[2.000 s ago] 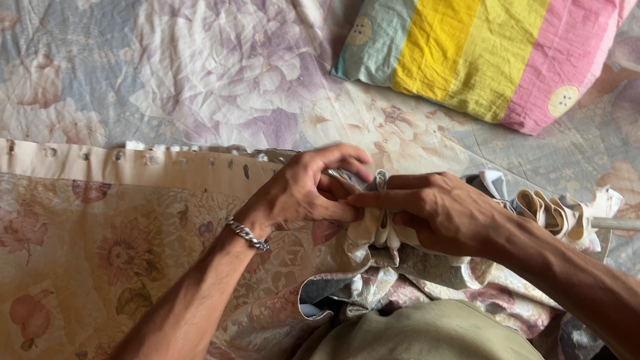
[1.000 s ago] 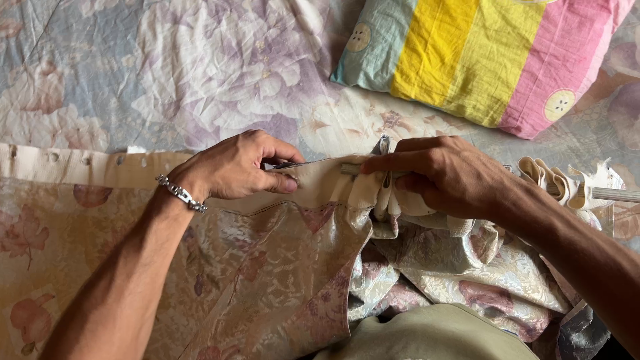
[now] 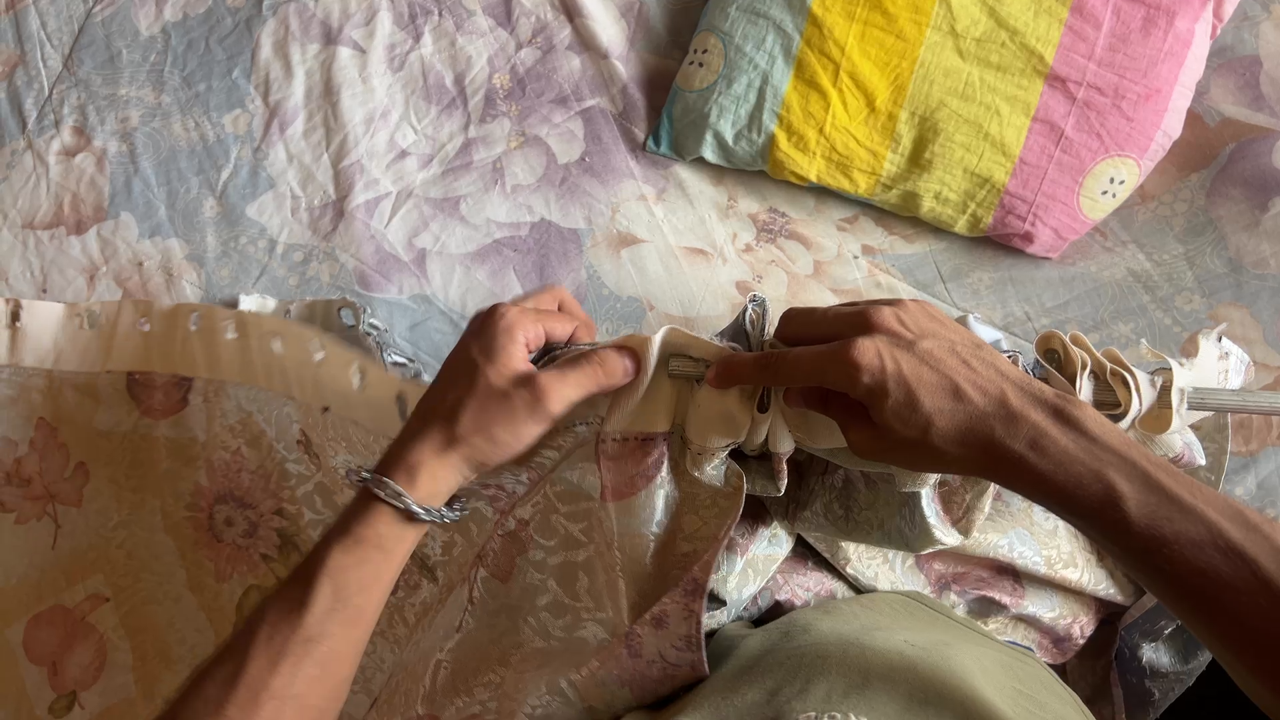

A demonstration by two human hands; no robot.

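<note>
A patterned curtain (image 3: 540, 540) lies across the lower part of the view, its cream heading band (image 3: 190, 335) pierced by a row of holes. The band is gathered in folds along a ribbed curtain rod (image 3: 1235, 401), whose tip shows between my hands. My left hand (image 3: 510, 385), with a chain bracelet (image 3: 405, 497) on the wrist, pinches the band just left of the tip. My right hand (image 3: 880, 385) grips the bunched folds and the rod behind the tip, index finger on the rod. More gathered folds (image 3: 1110, 385) sit on the rod to the right.
Beneath everything lies a floral bedsheet (image 3: 430, 150). A striped pillow (image 3: 930, 110) in blue, yellow and pink rests at the upper right. Olive cloth (image 3: 880, 660) over my body shows at the bottom centre, beside crumpled curtain fabric.
Two seconds ago my hands were close together at the folds; my left hand then moved left along the band. Since one second ago it has come slightly back toward the rod's tip.
</note>
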